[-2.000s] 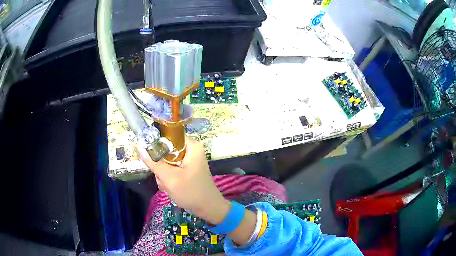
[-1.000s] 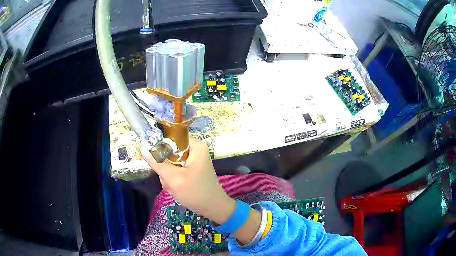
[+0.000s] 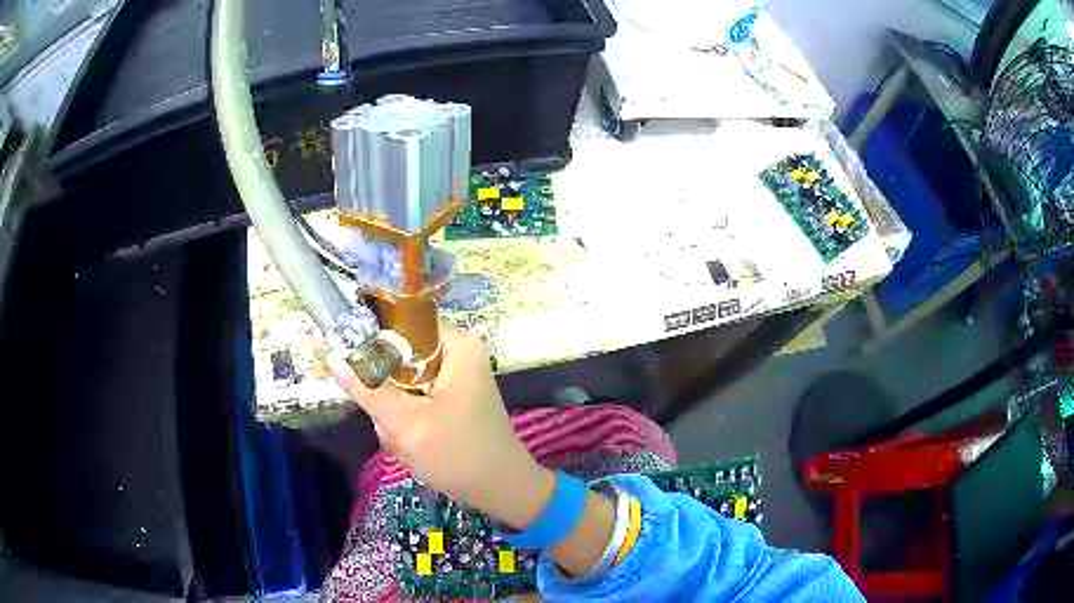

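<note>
My right hand point(image 3: 442, 418) is closed around the copper-brown body of the glue dispensing valve point(image 3: 406, 324), held upright. The silver ribbed air cylinder point(image 3: 403, 165) sits on top of it. The pale glue feed hose point(image 3: 253, 177) curves down to a metal hose fitting point(image 3: 376, 359) beside my fist. A green circuit board panel point(image 3: 453, 548) with yellow blocks lies low over the patterned lap, partly covered by my hand and blue sleeve. The valve's lower tip is hidden behind my hand. My left hand is not in view.
Two shorter boards lie on the cardboard-covered bench point(image 3: 565, 324), one behind the valve point(image 3: 506, 206), one at the right point(image 3: 815, 206). A large black tray point(image 3: 495, 106) stands behind. A white stand point(image 3: 718, 71) is at the back; a red stool point(image 3: 883, 465) at the right.
The view has shifted slightly. My right hand keeps the same hold on the valve, and the boards lie as before.
</note>
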